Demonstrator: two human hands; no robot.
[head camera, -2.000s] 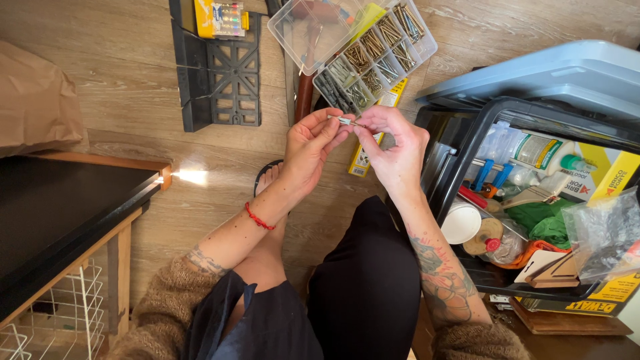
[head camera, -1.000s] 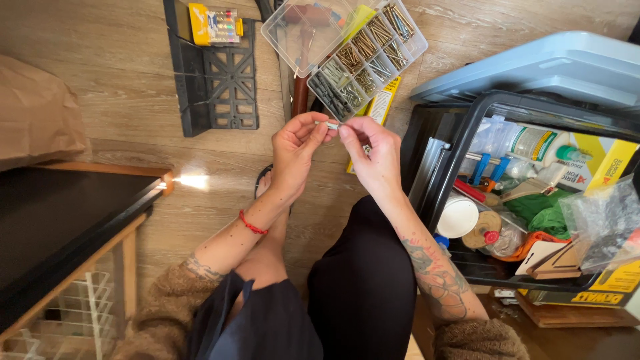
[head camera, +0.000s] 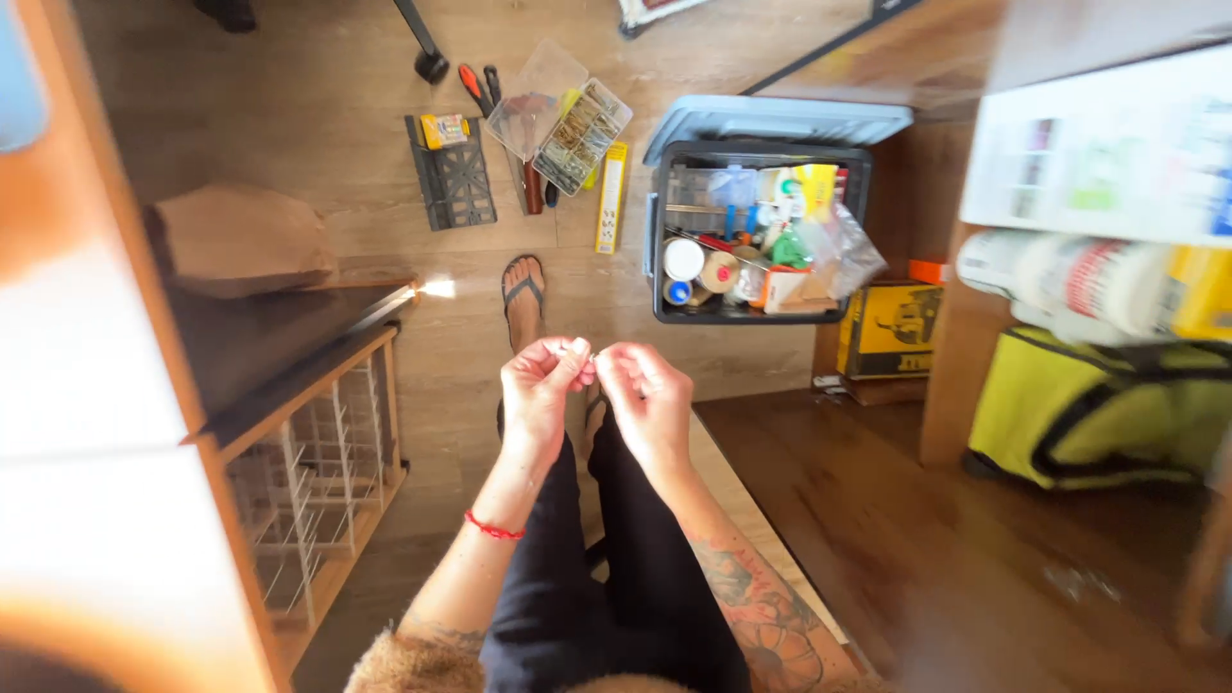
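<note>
My left hand (head camera: 541, 393) and my right hand (head camera: 647, 397) meet fingertip to fingertip at the middle of the head view, above my legs. Between them is a small light-coloured item (head camera: 591, 357), mostly covered by the fingers and too small to name. The left thumb and fingers are closed on it; the right fingertips are curled at its other side, and whether they grip it cannot be told. Beyond the hands on the floor lie a compartment box of screws (head camera: 580, 135) with its clear lid open, a yellow carton (head camera: 611, 197) and a black plastic mitre box (head camera: 452, 178).
A black storage tub (head camera: 664, 308) full of supplies stands right of the hands, its grey-blue lid (head camera: 780, 120) behind it. Left are a wire-basket rack (head camera: 318, 481) and a paper bag (head camera: 245, 241). A lime-green bag (head camera: 1088, 414) sits on the right. Red-handled tool (head camera: 474, 87) lies farther off.
The view has risen and widened, from low over the floor to standing height. Both hands remain together at the fingertips, with the small item between them.
</note>
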